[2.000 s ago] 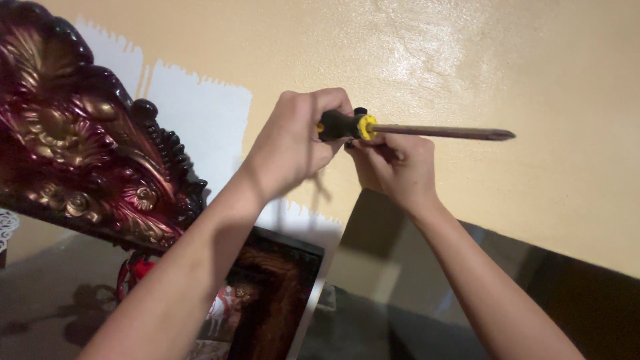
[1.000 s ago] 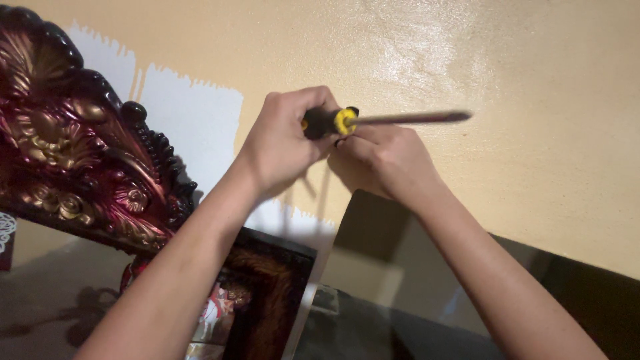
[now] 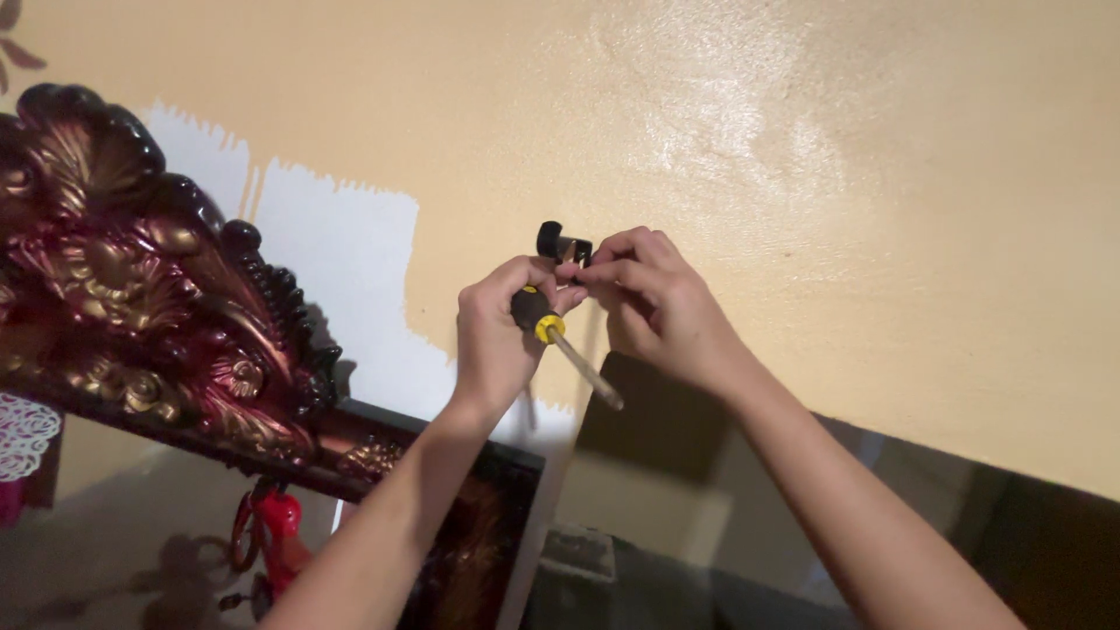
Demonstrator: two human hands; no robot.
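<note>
A screwdriver (image 3: 549,328) with a black and yellow handle is held in the palm of my left hand (image 3: 499,328), its metal shaft slanting down to the right. A small black bracket (image 3: 575,249) stands out at the wall just above the fingers. The left thumb and fingertips meet at its lower side. My right hand (image 3: 669,302) pinches at the bracket's right side; its fingertips almost meet those of the left. What small part lies between the fingertips, I cannot tell.
A carved, glossy dark red and gold frame (image 3: 166,289) fills the left side. Behind is a cream wall (image 3: 875,262) with a white painted patch (image 3: 350,262). A dark reflective panel (image 3: 665,490) spans the lower right. A red object (image 3: 282,525) shows at lower left.
The screwdriver, which pointed right across the wall, now points down and to the right. The right hand has moved up beside the black bracket, which shows more plainly now.
</note>
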